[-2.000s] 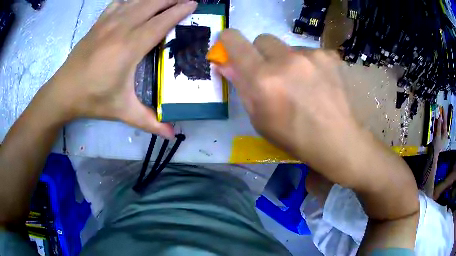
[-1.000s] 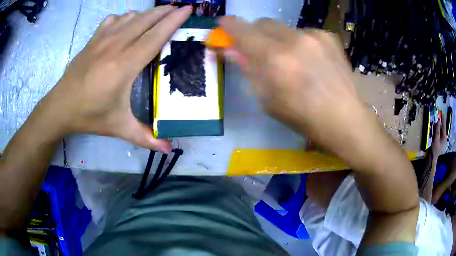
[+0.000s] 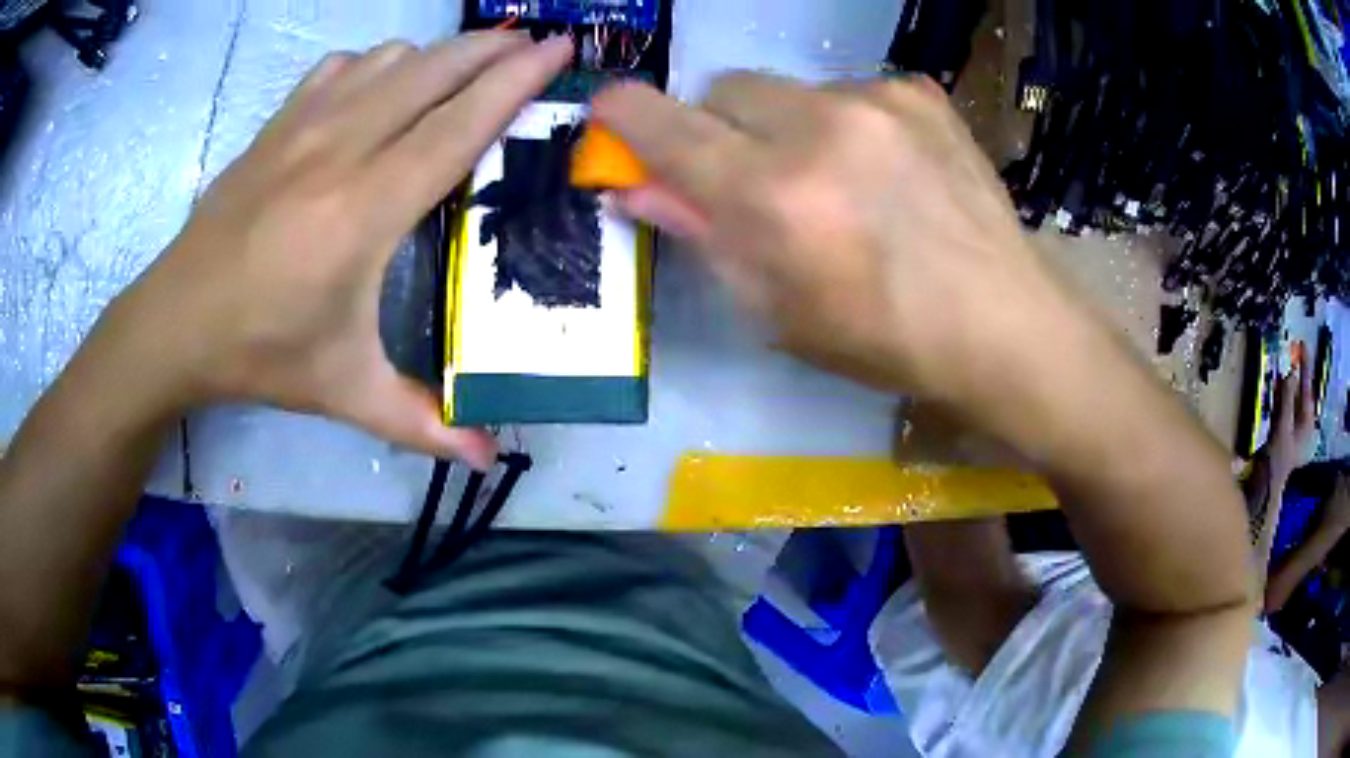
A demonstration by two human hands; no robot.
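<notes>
A power bank unit lies on the white tabletop with its white battery cell (image 3: 541, 338) facing up. Ragged black residue (image 3: 548, 245) covers the upper middle of the cell, and dark green bands cross both its ends. My left hand (image 3: 289, 245) grips the unit along its left side, fingers at the top and thumb at the bottom corner. My right hand (image 3: 829, 222) is closed on an orange scraper (image 3: 607, 157), whose tip is over the upper right of the residue. Black charging cables (image 3: 467, 511) hang from the unit's lower end over the table edge.
A blue circuit board (image 3: 570, 14) with thin red wires shows above the cell. Many black cables (image 3: 1140, 163) are piled on brown board at right. Yellow tape (image 3: 844, 492) lines the front edge. Blue crates (image 3: 185, 622) are below. Another person's arm (image 3: 970, 592) shows at lower right.
The unit sits slightly lower in the picture than before, and more of the blue board shows. My right hand and the scraper have moved left over the residue. My left hand keeps its grip.
</notes>
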